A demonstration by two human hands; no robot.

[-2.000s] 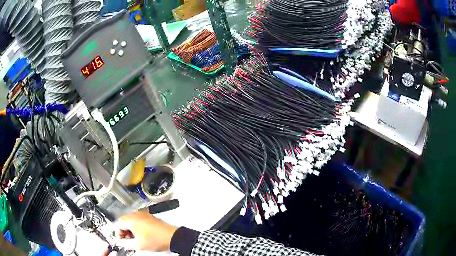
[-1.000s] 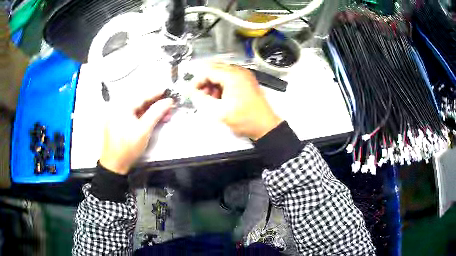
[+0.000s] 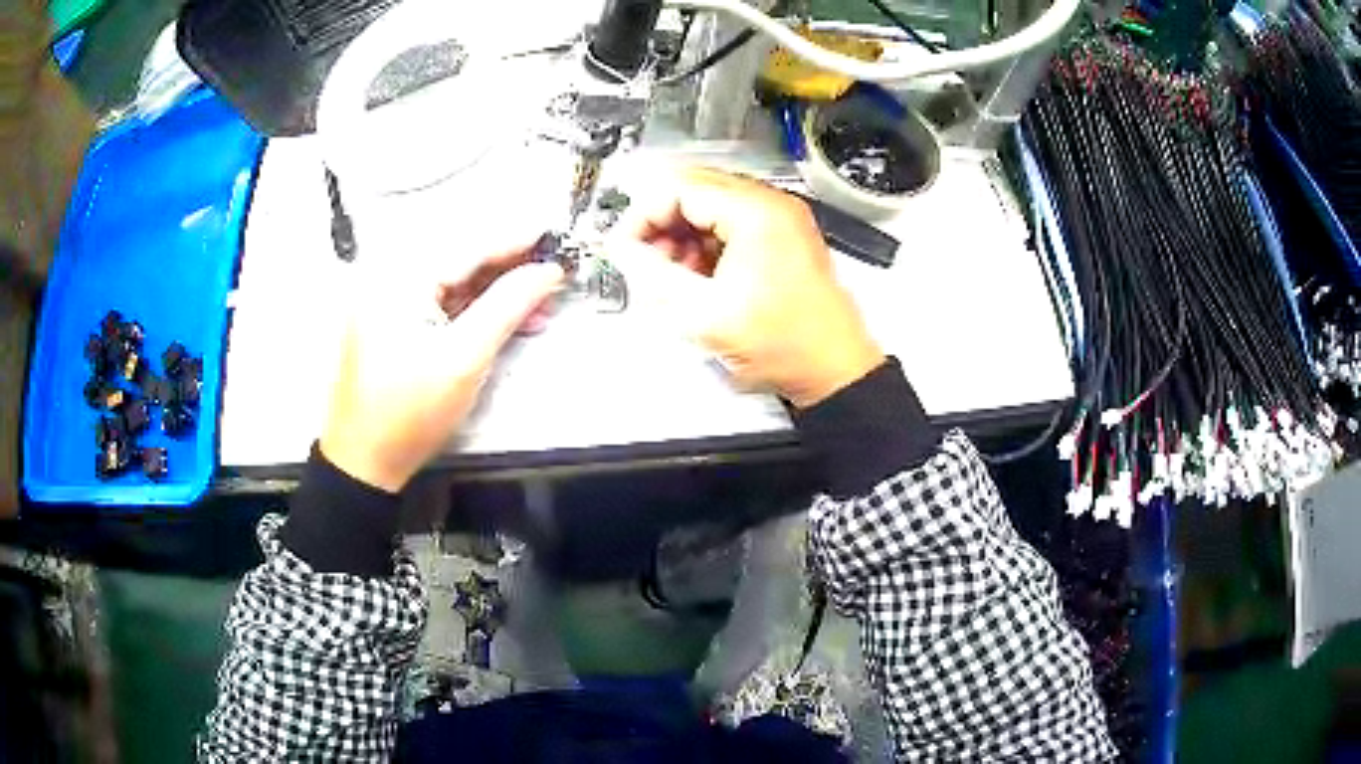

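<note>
The soldering fixture [image 3: 600,276] is a small metal holder on the bright white bench, below the dark upright iron head [image 3: 624,33]. My left hand [image 3: 433,351] is at the fixture's left side, its thumb and fingers closed on a small black part [image 3: 555,251]. My right hand [image 3: 761,284] is at the fixture's right side, its fingers curled with thumb and index near each other. Glare hides whether it holds anything.
A blue tray [image 3: 157,224] with black parts lies at the left. A round tin [image 3: 873,152] and a dark flat handle [image 3: 854,235] are behind my right hand. A black cable stack [image 3: 1149,254] with white plugs lies at the right. A white hose [image 3: 896,67] curves behind.
The view has swung from the controller and cable stacks down to the bench. Both hands are now in view at the fixture; since a second ago they have barely moved.
</note>
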